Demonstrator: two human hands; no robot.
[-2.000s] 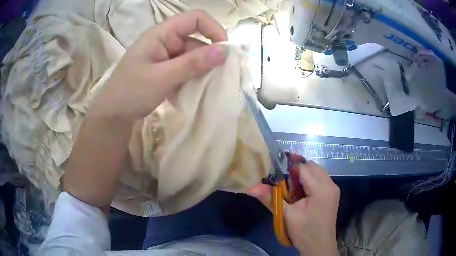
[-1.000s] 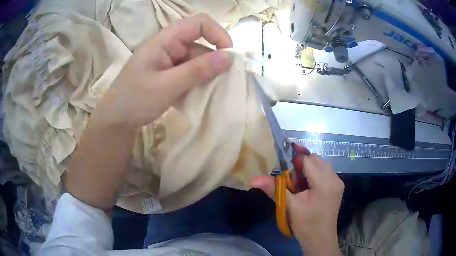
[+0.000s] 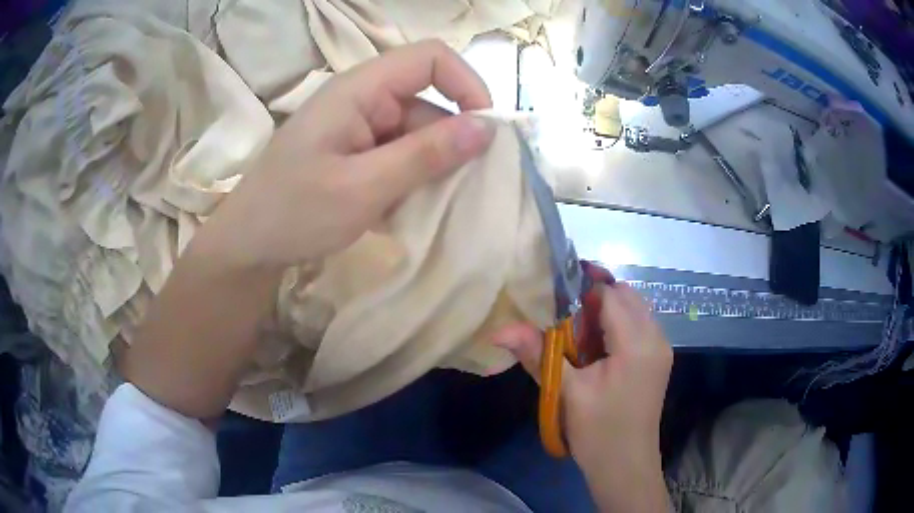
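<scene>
My left hand (image 3: 401, 150) pinches the top edge of a cream garment piece (image 3: 431, 271) between thumb and fingers and holds it up over the table's front edge. The cloth hangs in folds below, with a small white care label (image 3: 290, 405) at its lower edge. My right hand (image 3: 611, 386) holds orange-handled scissors (image 3: 557, 386) by the handles. The blades point up along the right edge of the cloth, with the tips near my left fingertips. Whether the tips touch the cloth or thread is unclear in the lamp glare.
A sewing machine head (image 3: 702, 60) with a bright lamp stands at upper right. Heaped cream fabric (image 3: 90, 180) lies left and behind. A dark pad (image 3: 795, 263) hangs over the ruler-marked edge (image 3: 742, 301). A thin metal tool (image 3: 732, 175) lies on the bed.
My left hand has moved slightly right and down with the cloth. The scissors have moved up along the cloth's edge, and the blades look more upright and closed together.
</scene>
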